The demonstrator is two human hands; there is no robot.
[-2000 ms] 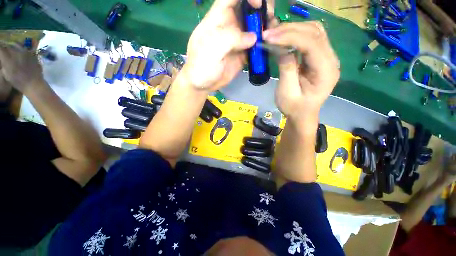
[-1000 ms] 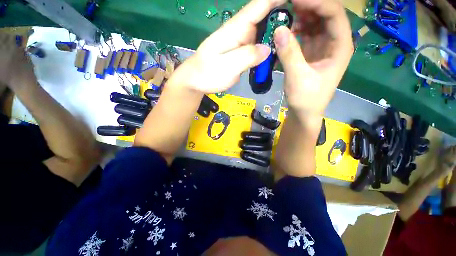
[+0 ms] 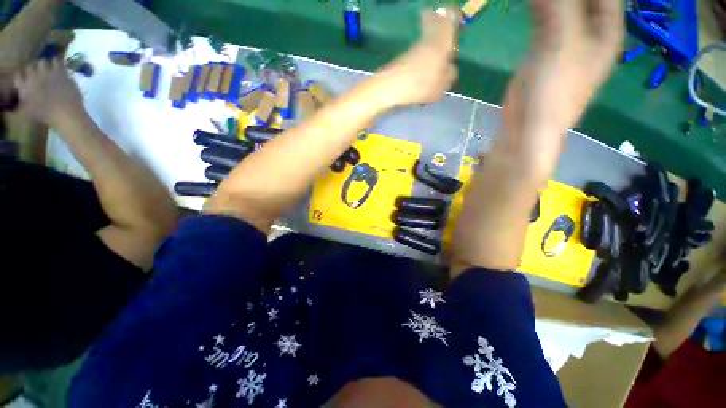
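Observation:
My left hand (image 3: pixel 426 70) is over the green mat (image 3: pixel 310 30) at top centre, fingers pointing up. A small tan piece (image 3: pixel 472 8) lies just right of its fingertips; whether they touch or hold anything is unclear. My right hand (image 3: pixel 569 56) is blurred and cut off by the top edge, so its fingertips are hidden. The black housing with blue battery is not visible in either hand. A blue battery (image 3: pixel 352 22) lies on the mat left of my left hand. Black closed housings (image 3: pixel 419 213) lie in a short row between yellow printed sheets (image 3: pixel 384 153).
Tan-and-blue battery assemblies (image 3: pixel 213 80) line the white sheet (image 3: pixel 119 107) at left. A heap of black housings (image 3: pixel 637 227) lies at right. A blue bin (image 3: pixel 677 30) and pale cable (image 3: pixel 697 89) are upper right. Other people's arms (image 3: pixel 103 163) show at both sides. An open cardboard box (image 3: pixel 601 362) is lower right.
The opened housing with battery and green board has left view. My hands have moved apart, the right one up and right, the left one further over the mat. The view has shifted slightly.

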